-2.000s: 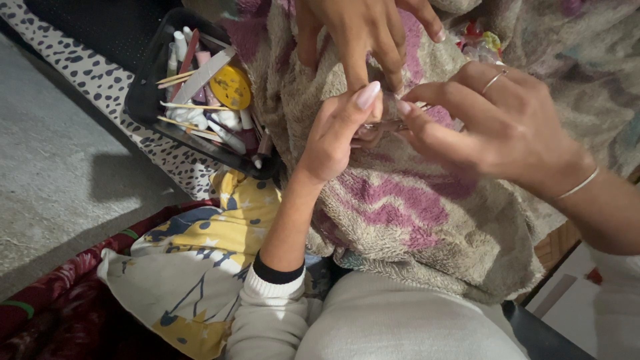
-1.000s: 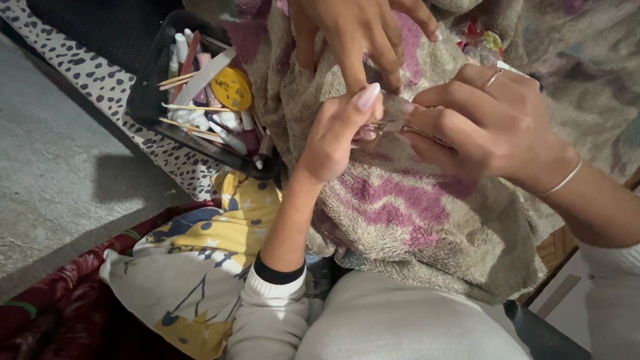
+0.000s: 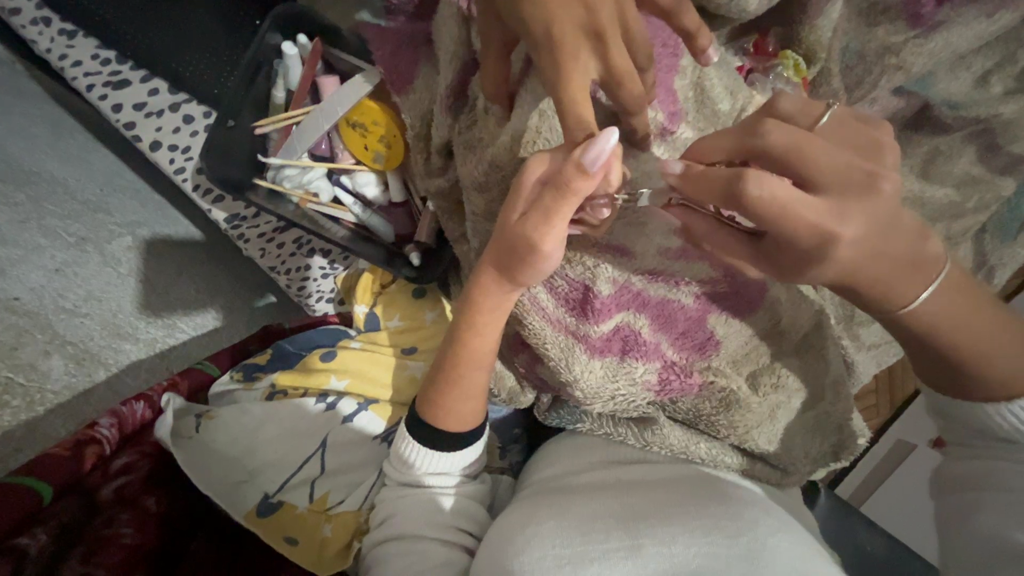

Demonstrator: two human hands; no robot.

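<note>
My left hand point(image 3: 552, 212), thumb on top, grips a fingertip of another person's hand, with that person's finger bent under my thumb. The other person's spread hand point(image 3: 576, 56) reaches in from the top edge. In my right hand point(image 3: 784, 188), a thin metal cuticle nipper point(image 3: 708, 210) is held between thumb and fingers, its small tip beside the held fingertip. Whether its jaws touch the nail I cannot tell. A beige and purple fleecy towel point(image 3: 640, 328) lies beneath all the hands.
At the left stands a black plastic tray point(image 3: 228, 152) with wooden sticks, a nail file point(image 3: 328, 114), a round yellow item point(image 3: 372, 134), cotton and small bottles. A small clear and red plastic wrapper point(image 3: 772, 64) lies at the upper right. A yellow and grey patterned cloth point(image 3: 320, 448) is at the lower left.
My right hand has shifted slightly and turned, and the metal tool's tip now shows more plainly. My left hand and the other person's hand have hardly moved.
</note>
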